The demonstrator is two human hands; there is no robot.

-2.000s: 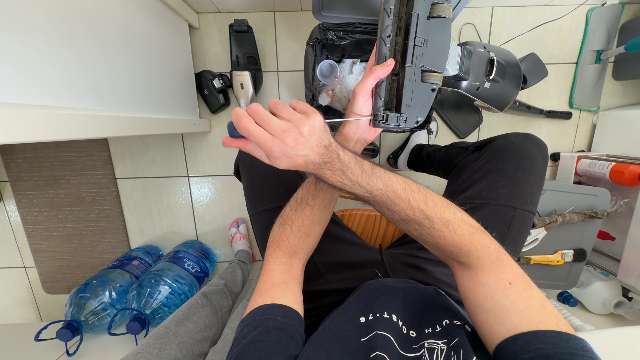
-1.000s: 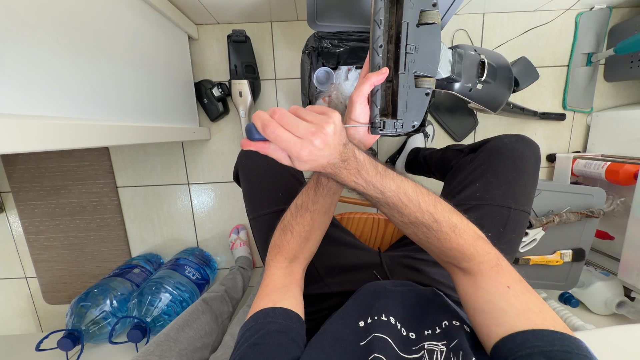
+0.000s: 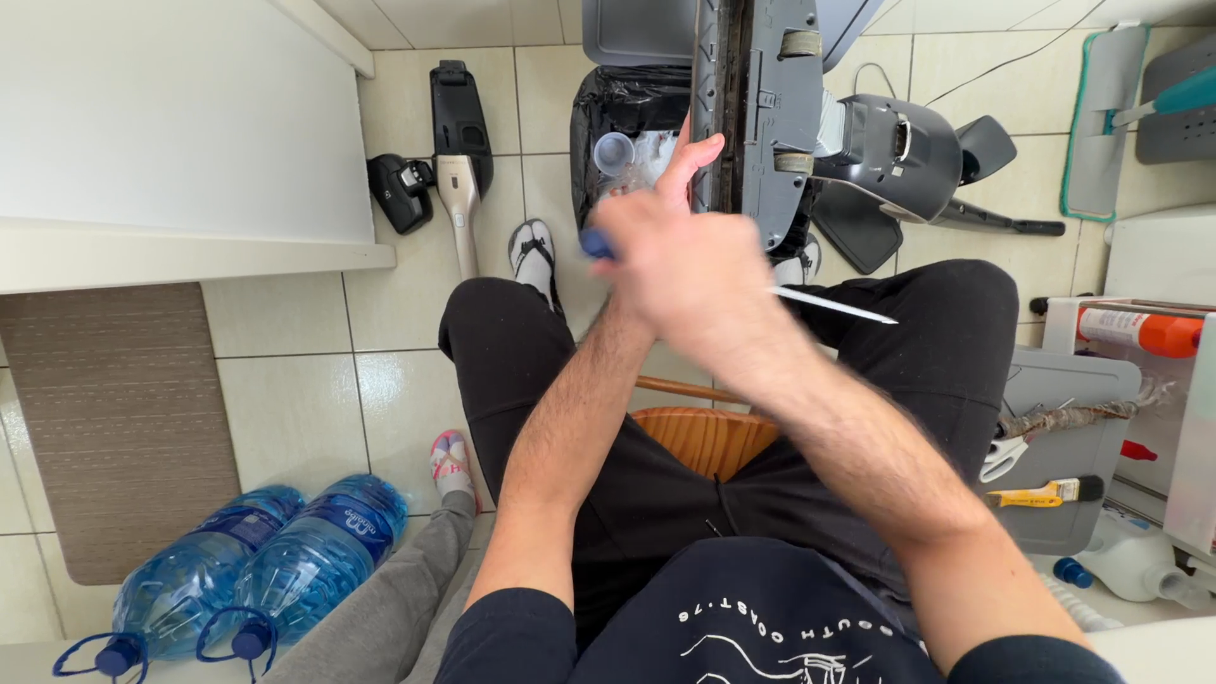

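My left hand (image 3: 692,166) grips the left edge of a grey vacuum cleaner floor head (image 3: 774,114), held underside up with its rollers and dark brush slot showing. Blurred by motion, my right hand (image 3: 689,256) is closed around the blue handle (image 3: 597,243) of a screwdriver, just below the floor head and crossed over my left wrist. The screwdriver's metal shaft (image 3: 831,304) sticks out to the right of my right hand, apart from the floor head.
Beneath the floor head stands a bin lined with a black bag (image 3: 591,109). Vacuum parts (image 3: 879,152) lie right, a handheld vacuum (image 3: 461,180) left. Large water bottles (image 3: 318,551) stand lower left; a grey tray (image 3: 1064,456) holds scissors (image 3: 1003,458) and a paintbrush (image 3: 1050,492).
My right hand has moved right and down relative to the floor head. The screwdriver's tip, earlier at the floor head's lower left corner, is away from it and points right over my knee.
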